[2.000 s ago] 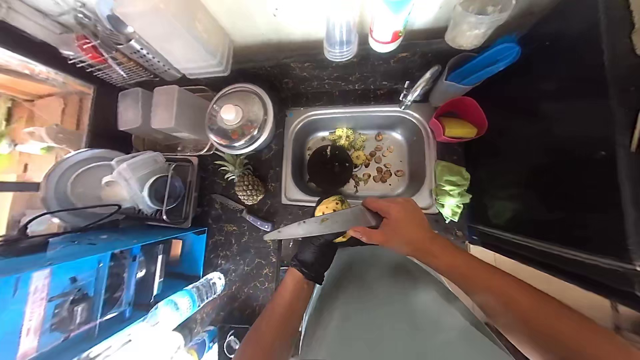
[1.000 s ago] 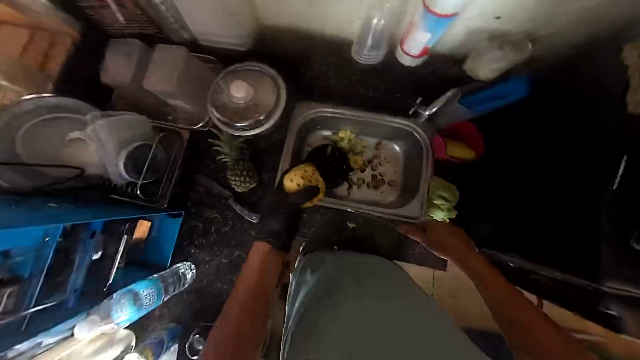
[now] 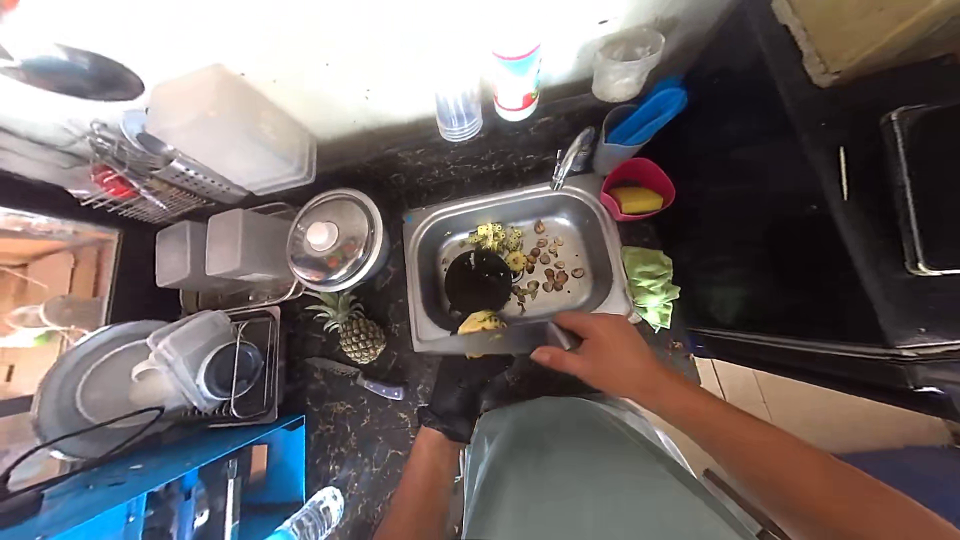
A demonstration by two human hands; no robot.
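Note:
My left hand, in a black glove, holds a peeled pineapple at the near rim of the steel sink. My bare right hand grips a large knife, its broad blade lying across the pineapple and hiding part of it. Behind them in the basin are a dark round thing, yellow-green pineapple peelings and several brown scraps. A small whole pineapple with its crown lies left of the sink, near a smaller knife.
A lidded pot stands left of the sink, beside a dish rack with plastic containers. Along the right are a faucet, a pink holder with a yellow sponge, and a green cloth. A clear bottle is at the lower left.
A second ago my right hand was by the sink's near right corner, away from the pineapple; now it holds the knife against the fruit. The view has shifted.

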